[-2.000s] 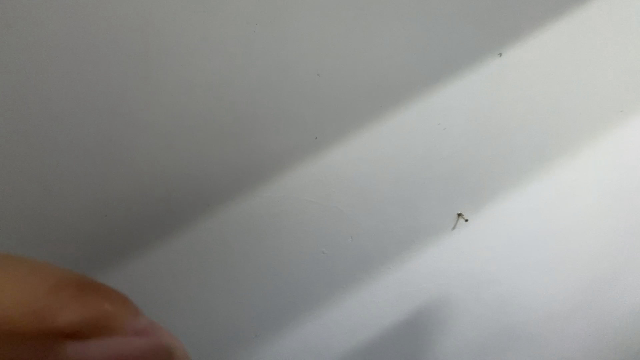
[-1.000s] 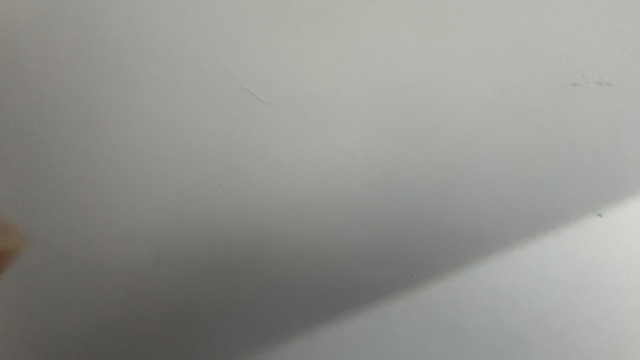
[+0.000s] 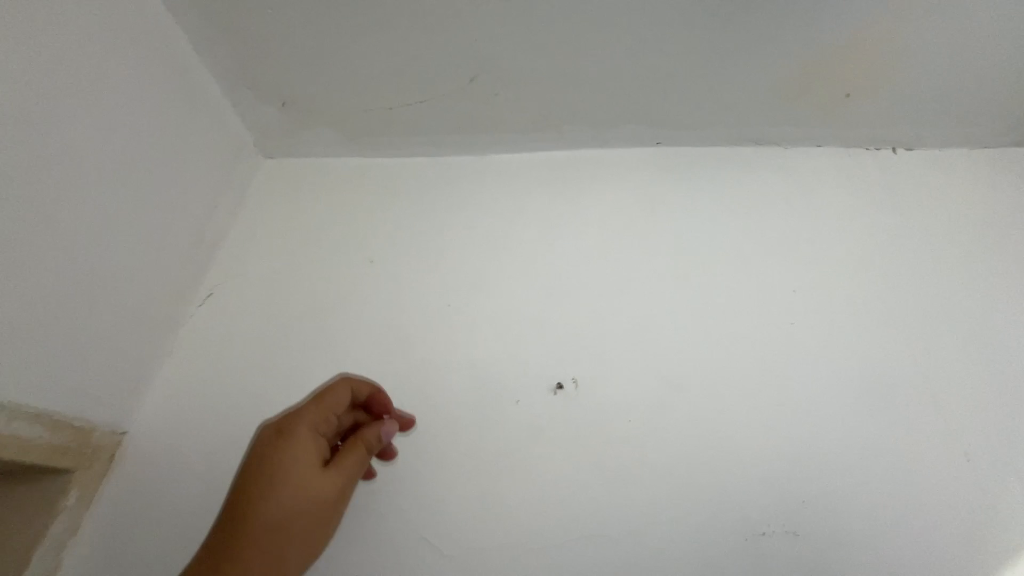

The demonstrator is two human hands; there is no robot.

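My left hand (image 3: 320,456) is raised at the lower left of the head view, in front of a white wall (image 3: 680,256). Its thumb meets the curled index finger, and the other fingers bend loosely behind them. No object can be made out between the fingertips, though a very small one could be hidden there. To the right of the fingers, the wall has a small dark hole (image 3: 559,386) with little marks beside it. My right hand is out of view.
Above runs the grey-white ceiling (image 3: 560,72), with a fine crack and a yellowish stain. A side wall (image 3: 96,200) meets it at the left. The corner of a worn, cream-coloured frame (image 3: 48,440) shows at the lower left.
The view has shifted widely, from a close plain surface to the wall and ceiling. My left hand, only partly visible at the left edge before, is now in full sight.
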